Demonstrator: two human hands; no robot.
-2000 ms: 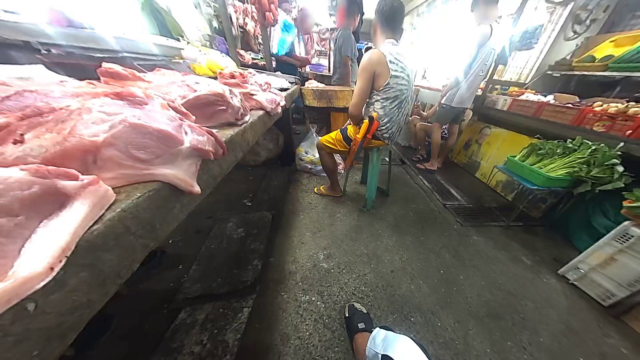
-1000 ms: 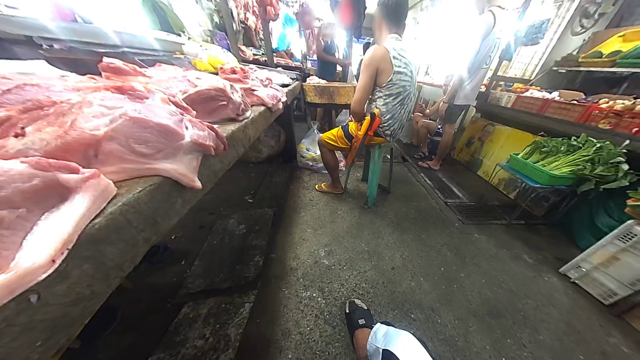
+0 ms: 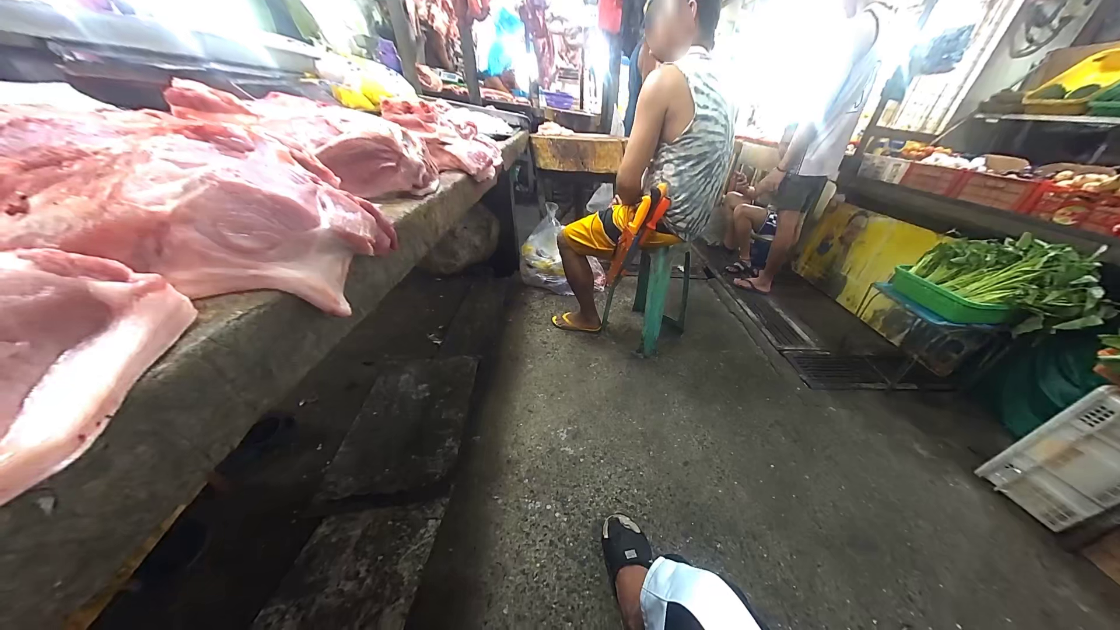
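Neither my left hand nor my right hand shows in the head view. Large slabs of raw meat [image 3: 254, 219] lie along the concrete counter [image 3: 219, 385] on the left, some with edges hanging over its front. Farther along the same counter are more cuts of meat [image 3: 446, 136] and a yellow and clear plastic bag [image 3: 359, 87]. At the bottom, one foot of mine in a black shoe [image 3: 626, 542] rests on the concrete floor, below a white and black trouser leg [image 3: 700, 599].
A person [image 3: 674, 140] sits on a green stool [image 3: 652, 306] ahead, beside a plastic bag [image 3: 547, 254]. Another person [image 3: 814, 131] stands behind. On the right are leafy greens in a green tray [image 3: 954, 297], a white crate [image 3: 1063, 459] and red crates [image 3: 1006, 192]. Floor grates [image 3: 779, 324] run near them.
The person seen beyond the seated person, near the wooden table, is now mostly hidden. The seated person's head has turned to the left.
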